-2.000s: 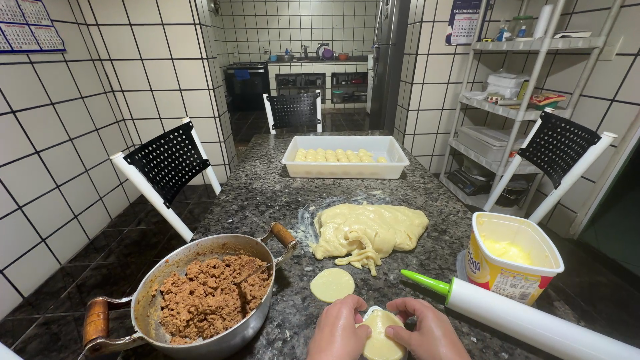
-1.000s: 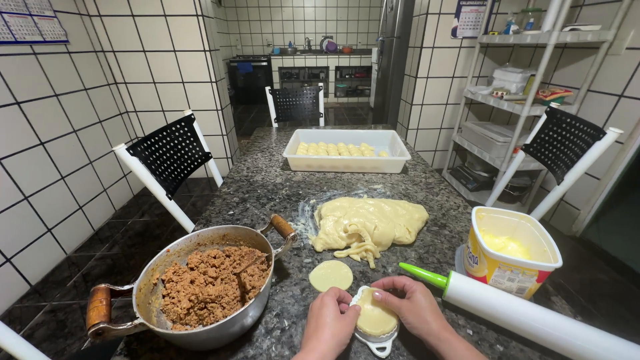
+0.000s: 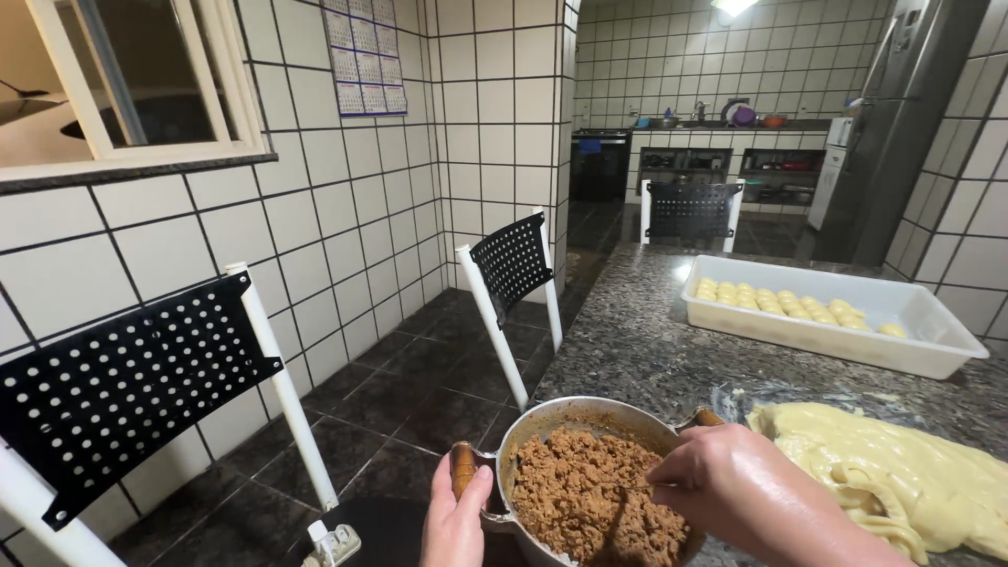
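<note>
My left hand [image 3: 458, 512] is closed around the wooden side handle [image 3: 464, 471] of a metal pot [image 3: 516, 429]. Cooked ground meat [image 3: 583, 480] fills much of that pot. Over its right side, my right hand [image 3: 701, 472] pinches the thin handle of a utensil, probably a spoon, whose far end is in the meat. To the right of that hand, a large mass of pale dough [image 3: 890, 465] lies on the granite table. Farther back, a white plastic tray [image 3: 811, 346] holds rows of small dough pieces [image 3: 776, 303].
The dark granite table [image 3: 630, 339] spans the right side. Black perforated chairs with white frames stand at the left [image 3: 142, 378], beside the table [image 3: 512, 264] and at its far end [image 3: 691, 211]. A plug and socket [image 3: 335, 542] show at the lower left.
Both hands have left the dough disc and the white mold they held; the left has taken the pot handle, the right the utensil in the meat. The view has turned left.
</note>
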